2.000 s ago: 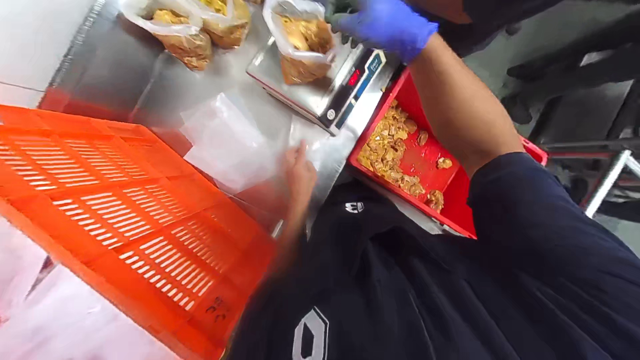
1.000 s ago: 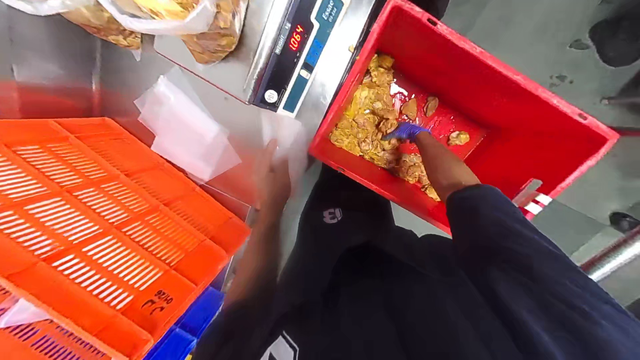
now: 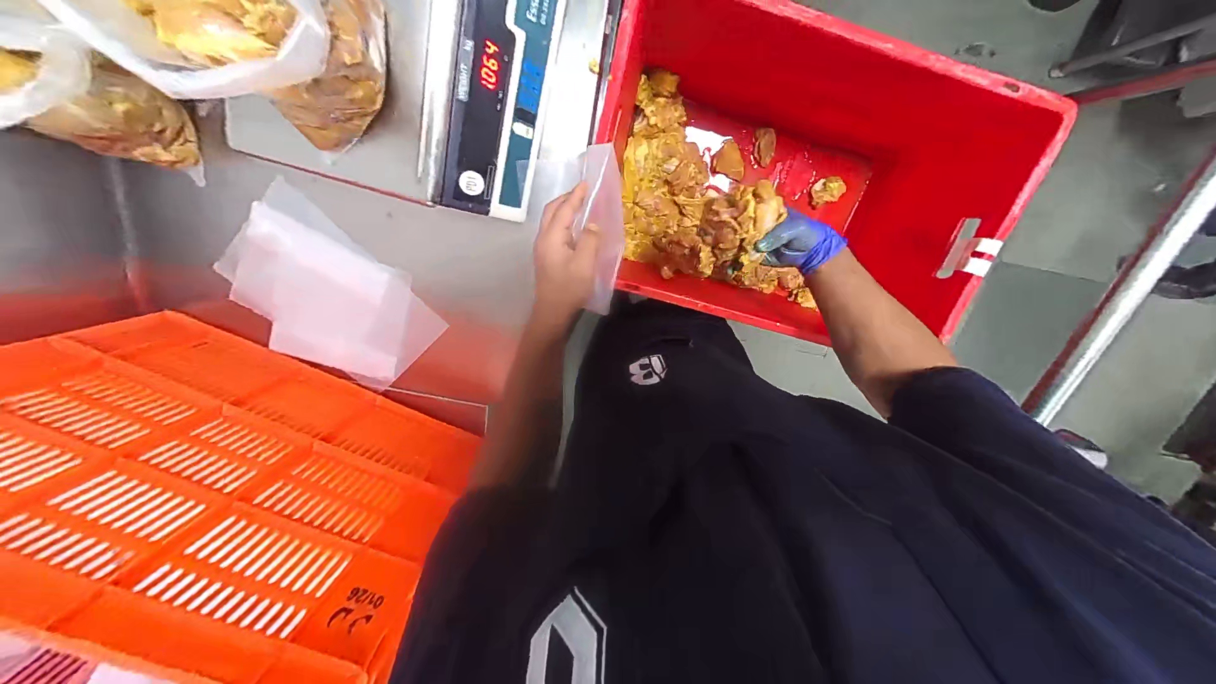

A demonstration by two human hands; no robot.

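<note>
My right hand (image 3: 803, 241), in a blue glove, grips a clump of marinated meat pieces (image 3: 741, 223) inside the red plastic crate (image 3: 959, 104). More yellow-brown meat (image 3: 655, 180) lies along the crate's near left side. Bare, my left hand (image 3: 567, 249) holds a clear plastic bag (image 3: 602, 228) upright at the crate's left rim. Left of that hand is a digital weighing scale (image 3: 489, 104) with lit red digits. A filled plastic bag of meat (image 3: 337, 76) rests on its platform.
Flat plastic bags (image 3: 328, 285) lie on the steel table (image 3: 456, 275). Another filled bag (image 3: 123, 119) stands at the upper left. An orange slotted crate (image 3: 237, 456) takes up the lower left. A metal rail (image 3: 1126, 285) runs at the right.
My right hand has gone from the filled bag at the scale down into the red crate, where it now grips meat. My left hand has raised the bag beside the crate's rim. The view has shifted.
</note>
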